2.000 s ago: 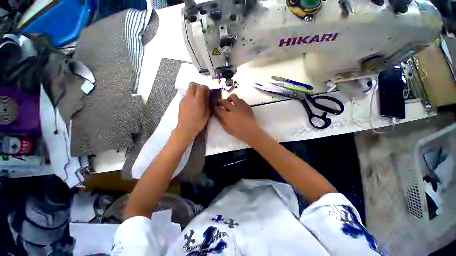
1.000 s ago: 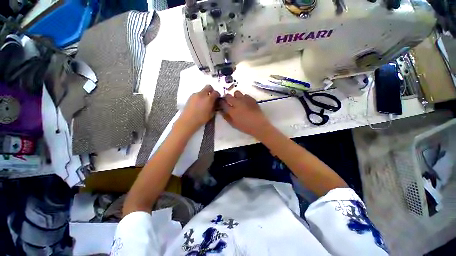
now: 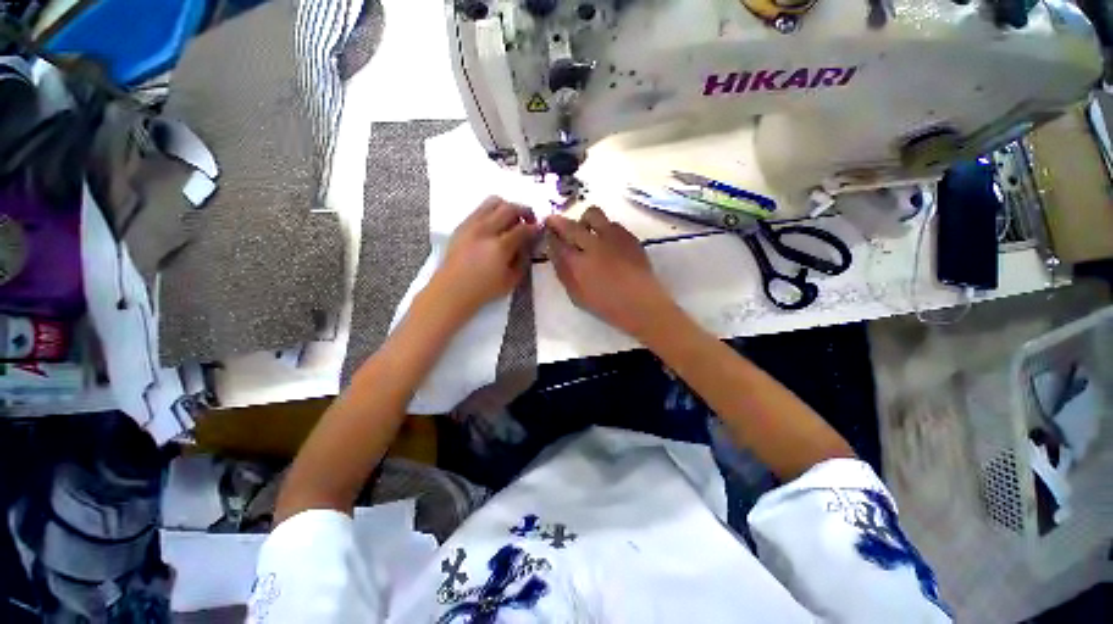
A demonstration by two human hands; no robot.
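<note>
A brown-grey fabric panel [image 3: 393,219] with a white backing piece [image 3: 461,354] lies on the table left of the needle; its lower end hangs over the front edge. My left hand [image 3: 491,252] pinches the fabric edge just below the presser foot [image 3: 565,185]. My right hand [image 3: 601,271] is close beside it, fingertips bent at the same edge. The fingertips hide the part they hold. The cream-white sewing machine head [image 3: 781,85] stands over the cloth.
Black-handled shears [image 3: 781,250] lie right of the needle, with a slim blue tool [image 3: 732,193] beside them. A dark phone [image 3: 967,226] lies further right. A white basket [image 3: 1003,488] with offcuts stands at lower right. Brown-grey pieces [image 3: 244,268] are piled at left.
The brown panel and white piece have shifted and straightened beside the needle, with more white showing. Both hands stay together near the presser foot. The view has moved slightly.
</note>
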